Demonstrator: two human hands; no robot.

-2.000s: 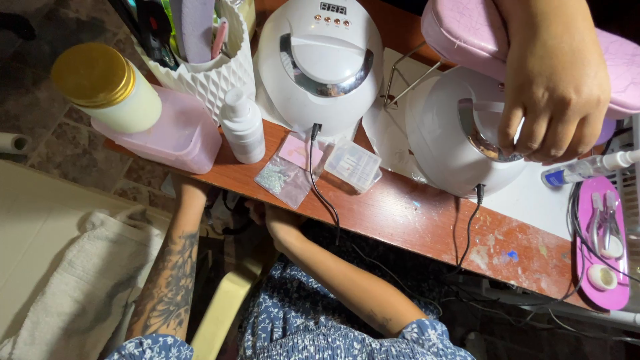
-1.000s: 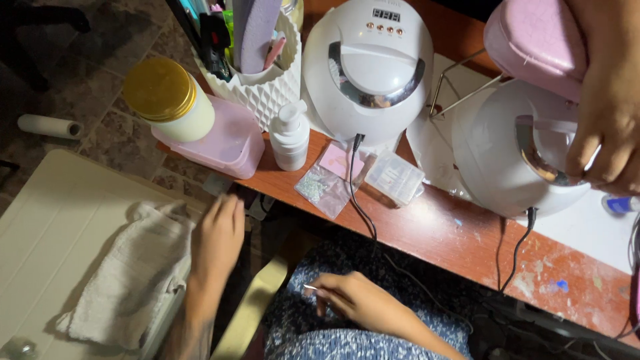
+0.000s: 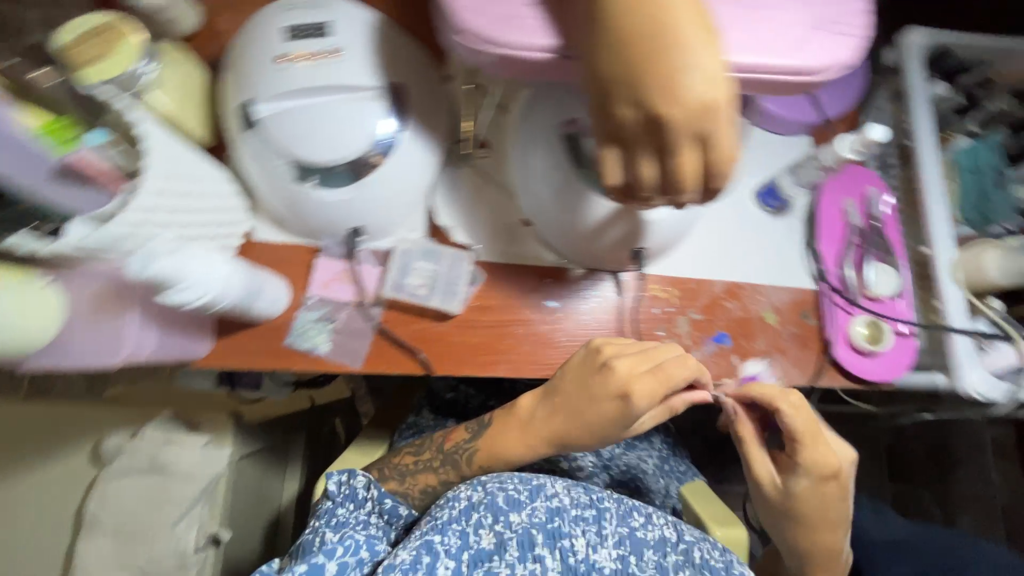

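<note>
My left hand (image 3: 620,392), below a tattooed forearm, meets my right hand (image 3: 788,448) fingertip to fingertip in front of the wooden table's edge. The fingers of both pinch a small, thin item (image 3: 718,395), too blurred to name. A white nail lamp (image 3: 320,120) stands at the left, a second nail lamp (image 3: 552,184) nearer the middle. Another person's hand (image 3: 664,120) hangs over the second lamp, by a pink cushioned rest (image 3: 792,40). A clear plastic box (image 3: 428,276) and a small bag of beads (image 3: 328,332) lie near the front edge.
A magenta tray (image 3: 860,192) with metal tools lies at the right, crossed by a black cable. Beyond it stands a white-framed rack (image 3: 944,200). At the left are a white textured holder (image 3: 172,188), a white bottle (image 3: 240,288) and a cloth (image 3: 148,504).
My hands, apart one second ago, have come together at the fingertips, my left hand moving over from the left. The view has swung to the right.
</note>
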